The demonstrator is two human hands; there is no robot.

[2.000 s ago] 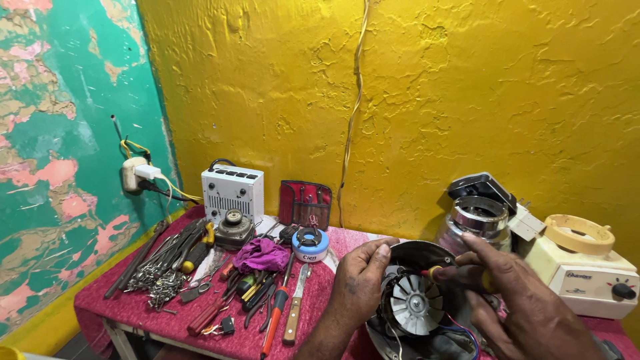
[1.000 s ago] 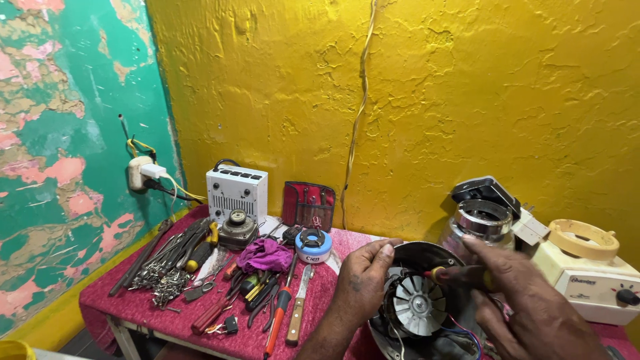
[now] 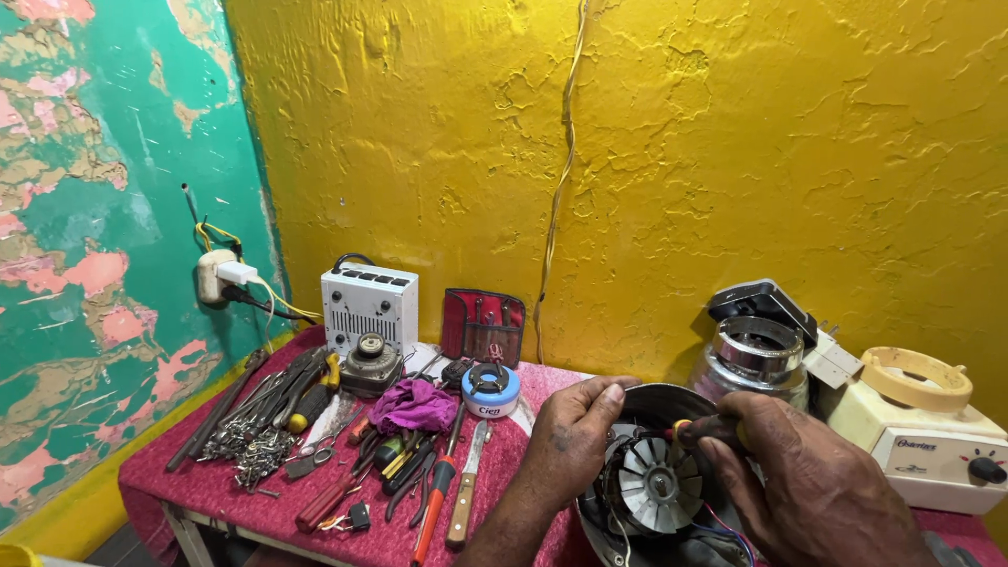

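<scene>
My left hand (image 3: 579, 433) holds the rim of a dark round appliance housing (image 3: 669, 398) at its upper left, thumb and fingers together. Inside the housing sits an electric motor with a pale finned fan (image 3: 660, 484); thin wires, red, blue and white, run beside it. My right hand (image 3: 795, 472) grips a screwdriver (image 3: 683, 431) with a dark and yellow handle and a red collar. Its shaft points left above the fan, towards the housing's inner edge near my left fingers. The tip's exact contact is hidden or too small to tell.
Left on the pink cloth (image 3: 236, 492) lie screws (image 3: 264, 461), pliers, screwdrivers, a wooden-handled knife (image 3: 465, 492) and a purple rag (image 3: 413, 405). Behind stand a white vented box (image 3: 370, 311) and a red tool pouch (image 3: 483, 327). At right are a cream blender base (image 3: 929, 457) and chrome housings (image 3: 756, 354).
</scene>
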